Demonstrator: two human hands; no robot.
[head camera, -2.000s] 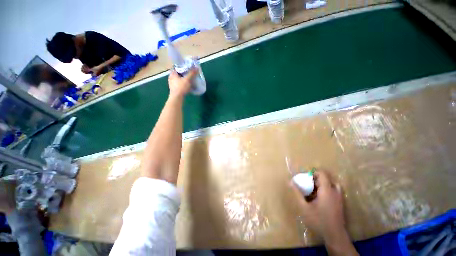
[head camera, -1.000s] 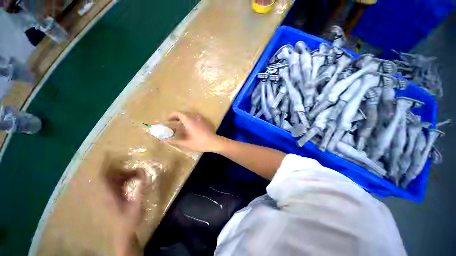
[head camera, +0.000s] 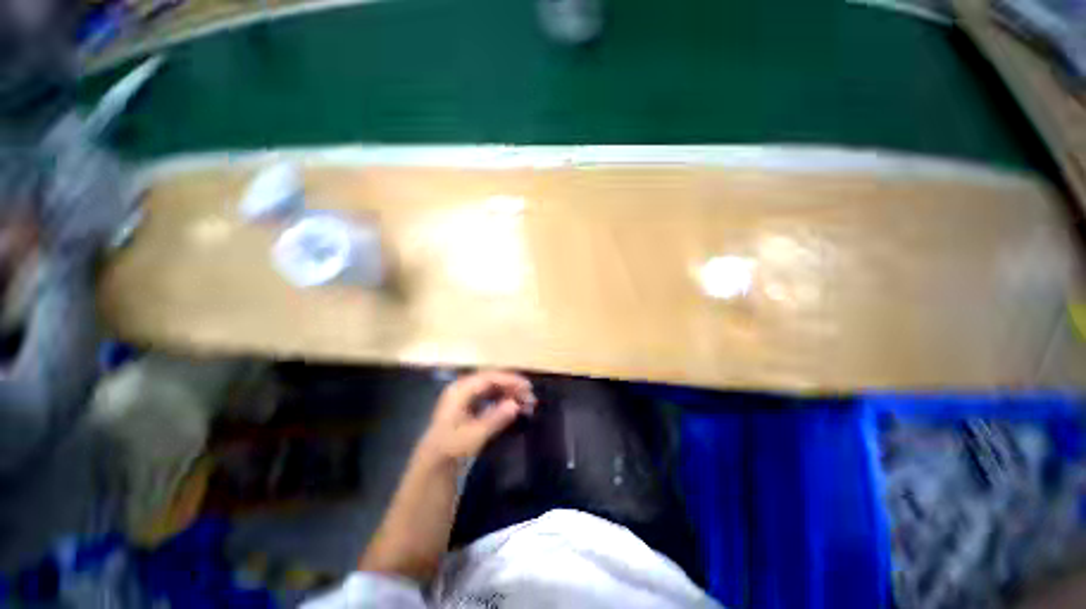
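The head view is blurred. My left hand (head camera: 482, 410) is over my lap at the bench's front edge. Its fingers are loosely curled with a gap to the thumb, and nothing shows in it. Two white-grey lower-body parts (head camera: 328, 250) lie close together on the left of the bench, one with its round cuff facing up. A small white blob (head camera: 726, 276) on the bench right of centre looks like the glue bottle, with no hand on it. A blurred skin-toned patch (head camera: 1058, 591) at the bottom right corner may be my right hand or arm, cut off.
The tan bench (head camera: 595, 321) runs across in front of me, with the green belt (head camera: 715, 83) beyond it. A blue crate (head camera: 875, 500) with grey legs stands at the lower right. Another person's grey sleeve (head camera: 54, 321) is at the far left. A pale part (head camera: 572, 18) sits on the belt.
The view has swung left from the crate. My left hand has moved off the bench to over my lap. My right hand has left the white bottle and gone towards the bottom right.
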